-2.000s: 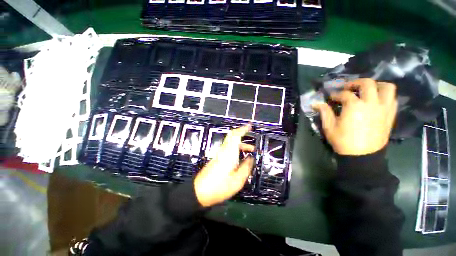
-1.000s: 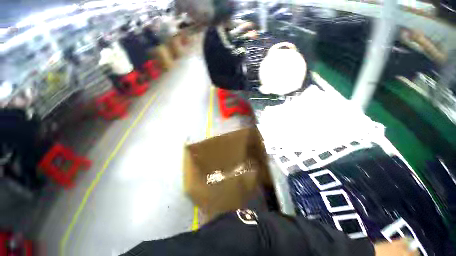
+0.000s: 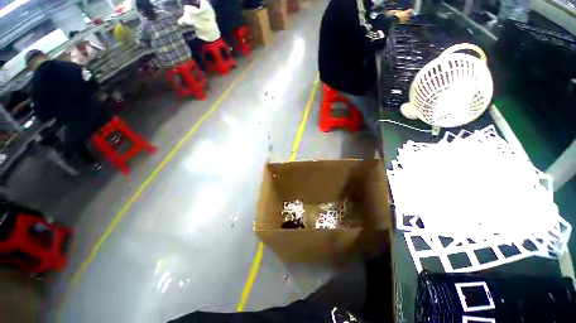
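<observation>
Neither of my hands is in the picture; only a dark sleeve or clothing shows at the bottom edge. The black blister tray is cut off at the bottom right, with white-outlined housing windows at its left end. A wide pile of white lattice waste sheets lies on the bench just beyond the tray. An open brown cardboard box stands on the floor at the bench edge, with white scraps inside.
A cream fan stands on the bench beyond the pile. A person in black sits beyond the box on a red stool. More seated people and red stools line the left. Yellow lines mark the floor.
The view has swung left from the tray to the aisle, and both hands have left the picture. The crumpled film heap and unused sheets are out of view.
</observation>
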